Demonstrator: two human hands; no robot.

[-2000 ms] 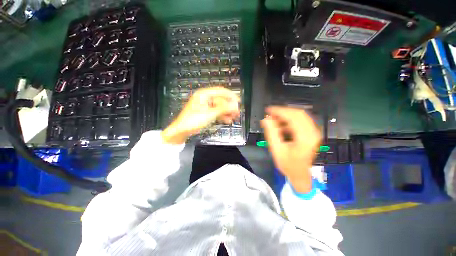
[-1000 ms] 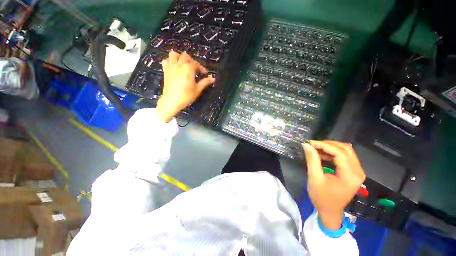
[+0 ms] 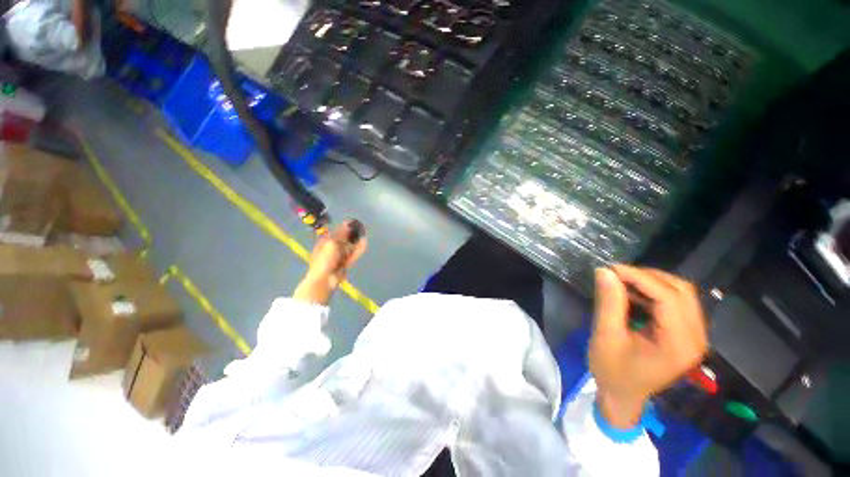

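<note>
My left hand (image 3: 333, 261) is low in front of the bench edge, holding a small dark module (image 3: 354, 229) at its fingertips, close beside the coloured tip of the black hose (image 3: 256, 130). My right hand (image 3: 650, 331) is near the lower right corner of the clear blister tray (image 3: 606, 140), thumb and index finger pinched together; whether something tiny is between them cannot be told. It wears a blue wrist strap (image 3: 620, 424). The black blister tray (image 3: 373, 93) holds modules in its upper pockets; several lower pockets look empty.
The black machine with a green button (image 3: 741, 411) and a red button (image 3: 703, 378) is at the right. Blue bins (image 3: 207, 112) stand below the bench. Cardboard boxes (image 3: 116, 298) are on the floor at the left. Another person's pale sleeve (image 3: 51, 37) shows at the upper left.
The view has swung left. My left hand moved from the clear tray to the black tray, then down to the hose tip with a module. My right hand stays pinched near the clear tray's corner.
</note>
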